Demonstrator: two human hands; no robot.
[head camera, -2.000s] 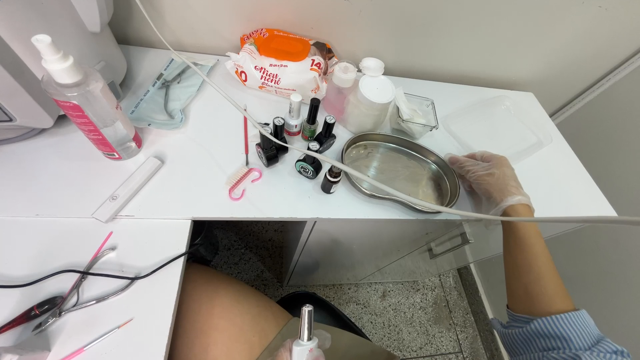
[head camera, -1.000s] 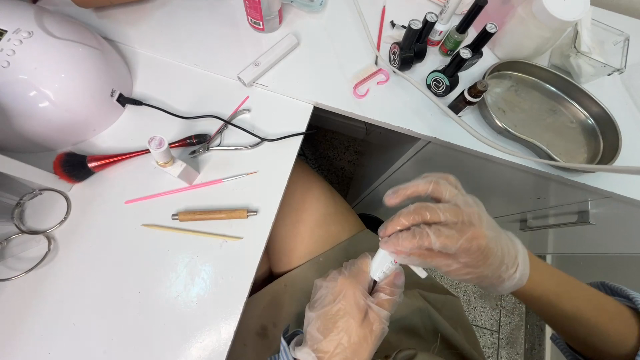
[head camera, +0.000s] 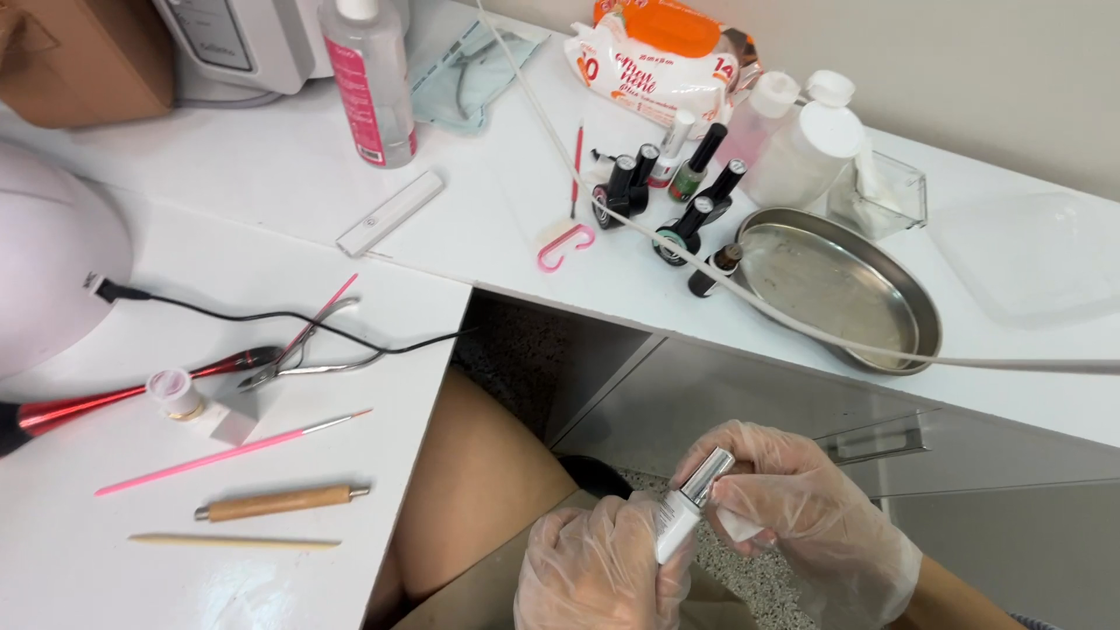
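Both hands wear clear plastic gloves and are held together above the lap. My left hand (head camera: 595, 560) is closed around a white nail polish bottle (head camera: 675, 523), its silver cap (head camera: 707, 477) pointing up and to the right. My right hand (head camera: 787, 507) is at the cap and pinches a small white wipe (head camera: 738, 525) beside it. Whether the fingers turn the cap cannot be told. Above the hands lies a kidney-shaped metal tray (head camera: 831, 280) on the white counter, with a small brown bottle (head camera: 716, 269) and several black polish bottles (head camera: 682, 232) to its left.
On the left table lie metal nippers (head camera: 324, 367), a pink brush (head camera: 227, 457), a wooden-handled tool (head camera: 282, 502), a wooden stick (head camera: 234, 542) and a polish bottle (head camera: 175, 394). A nail lamp (head camera: 52, 262) stands behind. A white cable (head camera: 787, 324) crosses the view over the tray.
My right hand, at the metal tray two seconds ago, is now beside my left hand at the lap. The white bottle's silver cap, hidden one second ago, shows between the hands. The view has shifted.
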